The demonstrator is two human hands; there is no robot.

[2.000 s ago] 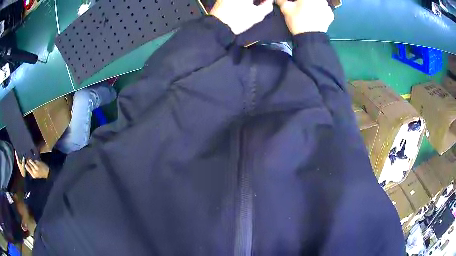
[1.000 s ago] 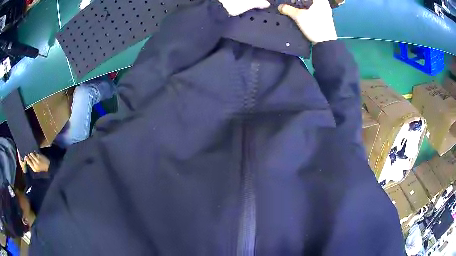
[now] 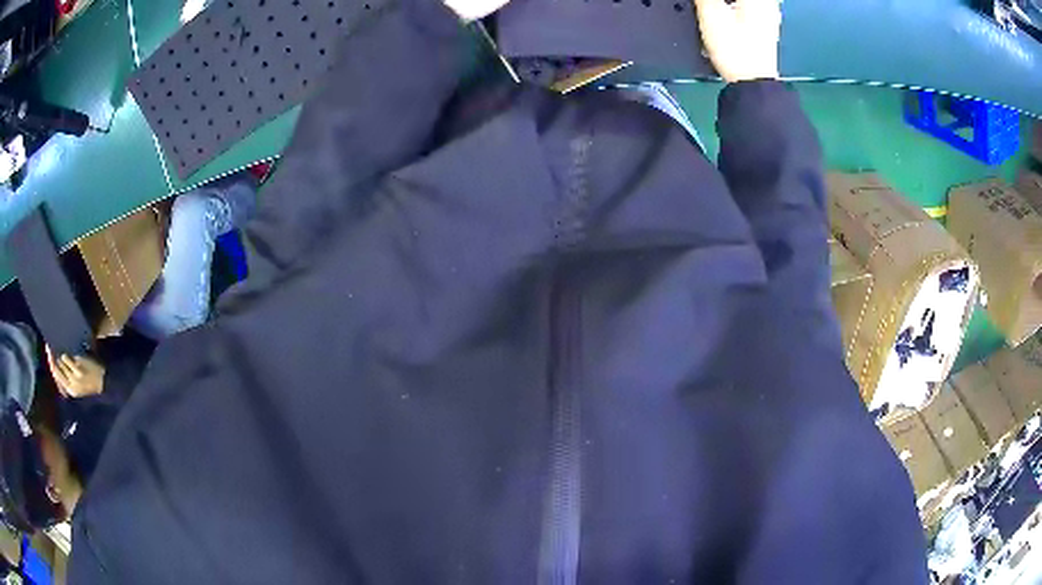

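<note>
A matte-black foam sheet (image 3: 611,32) with small holes lies between my hands at the top edge, cut off by it. My right hand (image 3: 740,37) grips its right end. My left hand (image 3: 474,7) is mostly out of the picture at the top; only a small part shows, so its hold cannot be told. Under the sheet's near edge an open brown carton (image 3: 591,78) with dark pieces in it shows partly. Another perforated black sheet (image 3: 246,74) lies flat on the green bench (image 3: 86,194) to the left, partly hidden by my left sleeve.
A dark rod-like tool (image 3: 46,118) lies at the bench's far left. A neighbouring person's hand (image 3: 78,374) holds a black strip (image 3: 48,280) at lower left. Brown cartons (image 3: 897,246) and a blue stool (image 3: 966,123) stand on the right.
My left hand has moved up and left, mostly out of view. My right hand has moved slightly right. The sheet between them first came out over my jacket, then rose back toward the top edge.
</note>
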